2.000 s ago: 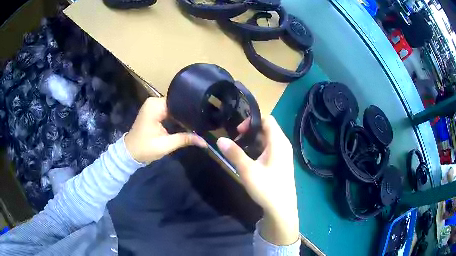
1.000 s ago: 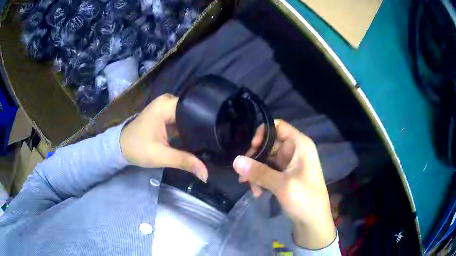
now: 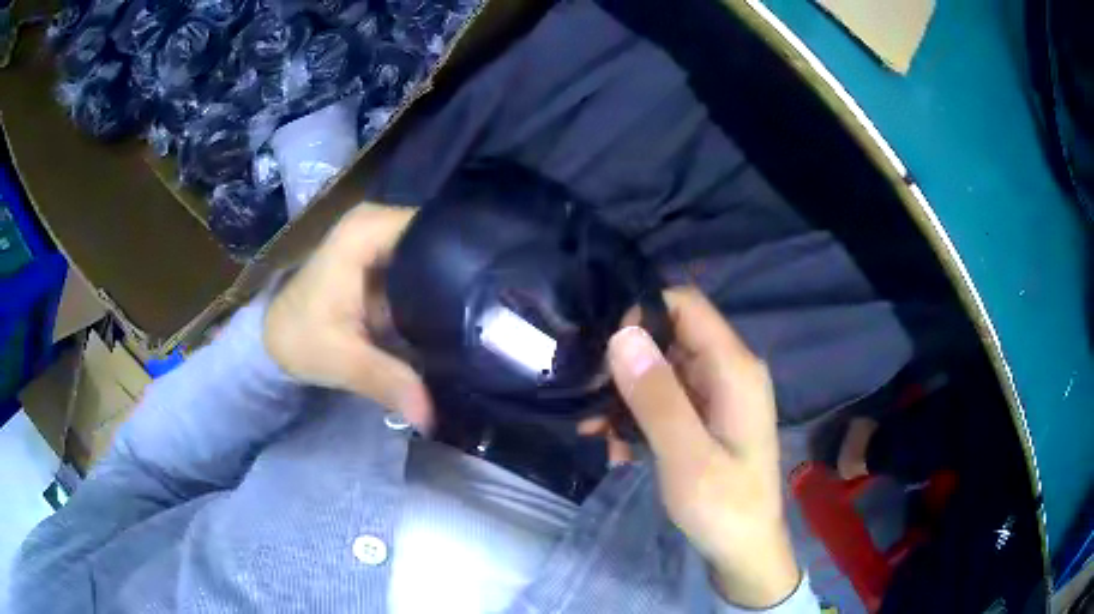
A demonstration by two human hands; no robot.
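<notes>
A black ear cup with a smooth rounded ear pad (image 3: 462,282) is held above the lap in the middle of the view. Its glossy inner face shows a bright rectangular reflection. My left hand (image 3: 348,318) grips the pad's left side, thumb low. My right hand (image 3: 708,420) holds the right side, thumb on the rim near a dark curved part. The rest of the headphones is hidden or too dark to tell.
An open carton (image 3: 132,258) of bagged ear pads (image 3: 240,72) and a whitish roll (image 3: 316,150) stands at upper left. The green bench (image 3: 972,156) curves down the right, with a cardboard piece (image 3: 888,24) at its top. A red stool (image 3: 846,522) shows lower right.
The view has swung from the bench to the lap. The held ear cup has tilted, so its inner face shows more and now reflects light. Both hands still hold it.
</notes>
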